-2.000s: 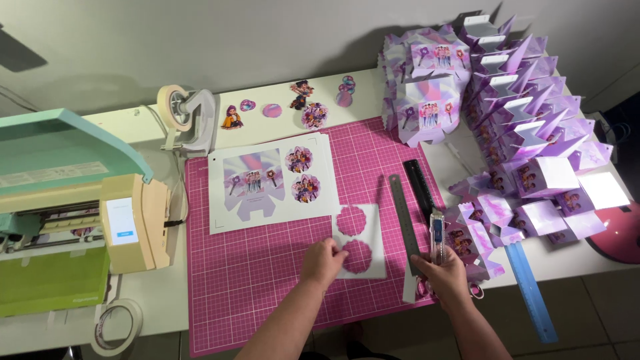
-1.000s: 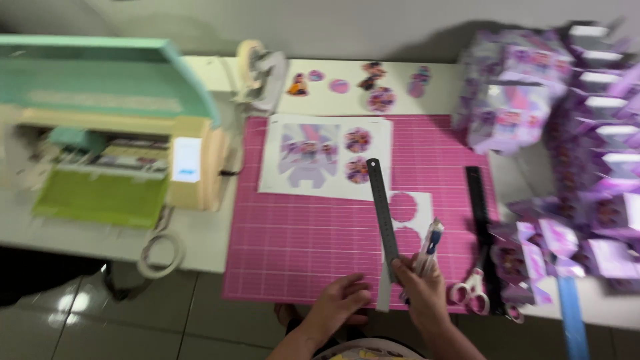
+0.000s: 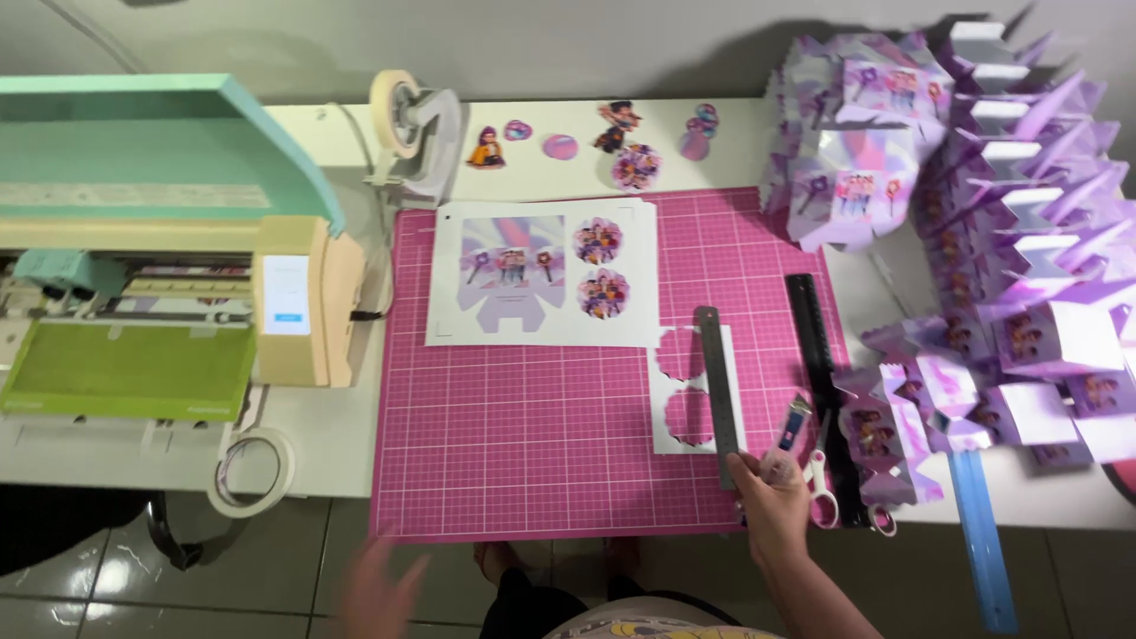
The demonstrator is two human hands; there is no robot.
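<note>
My right hand (image 3: 772,497) holds a grey metal ruler (image 3: 717,382) by its lower end, along with a utility knife (image 3: 789,430) whose handle lies in the palm. Under the ruler is a white paper offcut (image 3: 662,435) with two scalloped round holes, on the pink cutting mat (image 3: 532,444). My left hand (image 3: 382,586), blurred, is off the mat's front left corner, fingers apart and holding nothing. Printed sheets (image 3: 448,319) with a box pattern and two round designs lie at the mat's upper left. White-handled scissors (image 3: 822,493) are just right of my right hand.
A cutting machine (image 3: 306,355) with a raised lid and a masking tape roll (image 3: 284,475) are at left. Beyond the mat stand a tape dispenser (image 3: 439,151) and paper cutouts (image 3: 559,147). Many folded purple boxes (image 3: 1056,337), a black ruler (image 3: 812,337) and a blue ruler (image 3: 981,541) fill the right.
My left hand was on the paper offcut and has moved off it, toward the left and past the mat's front edge. My right hand keeps the ruler and knife. The view has shifted.
</note>
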